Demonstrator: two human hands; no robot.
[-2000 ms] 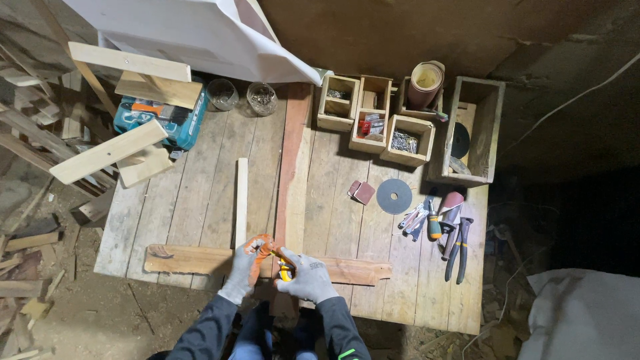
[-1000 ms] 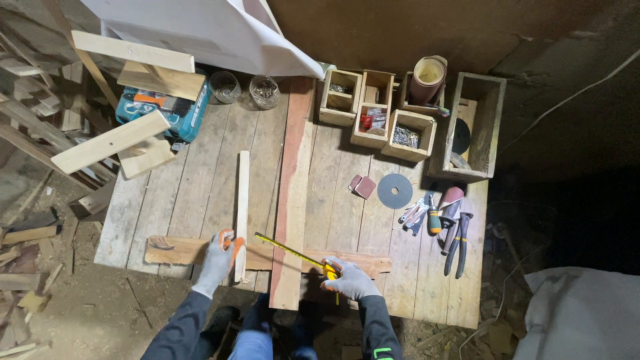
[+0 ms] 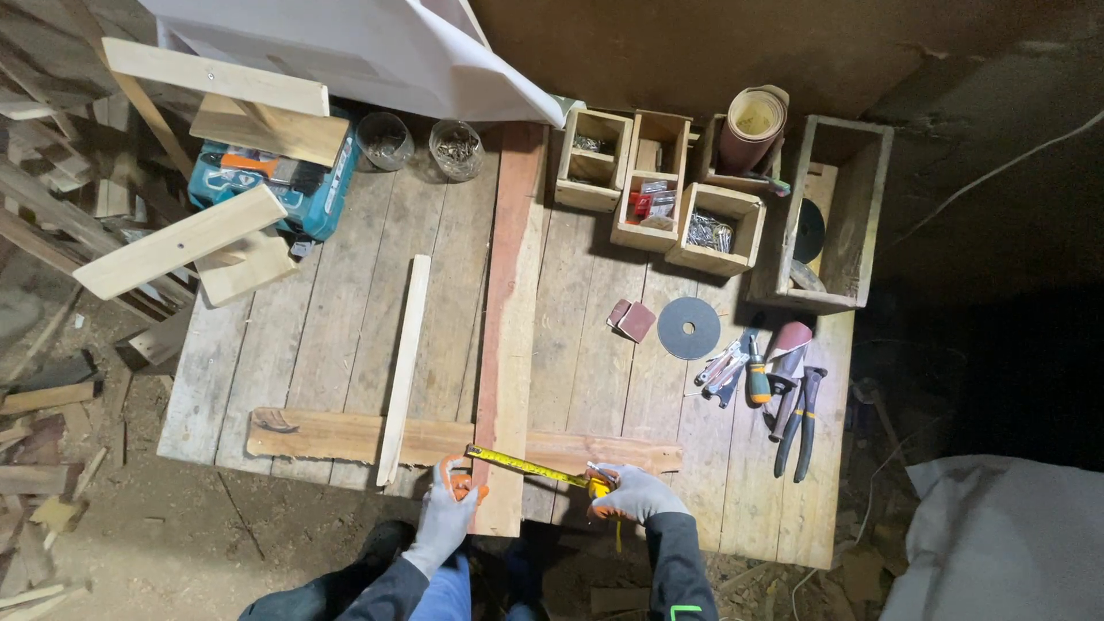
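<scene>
A yellow tape measure [image 3: 598,486] is held in my gloved right hand [image 3: 636,493], its blade [image 3: 528,466] drawn out leftward across a long reddish-edged board [image 3: 511,345]. The blade's end lies at that board's left edge, just above my gloved left hand [image 3: 450,509]. My left hand has its fingers curled at the board's left edge near its lower end; whether it grips the board is unclear. Beneath the long board a knotted plank [image 3: 345,438] runs crosswise. A narrow wooden strip [image 3: 404,371] rests over the plank, left of the long board.
Wooden boxes [image 3: 714,231] of fasteners stand at the back right, beside a long open box [image 3: 849,216]. A grinding disc [image 3: 688,329], sandpaper [image 3: 636,321], a screwdriver [image 3: 758,379] and pincers [image 3: 802,423] lie on the right. A teal tool case [image 3: 323,194] under wood pieces sits back left.
My left hand has moved right, from the narrow strip to the long board's left edge. The tape blade, earlier with its end lifted near the board, now lies across it.
</scene>
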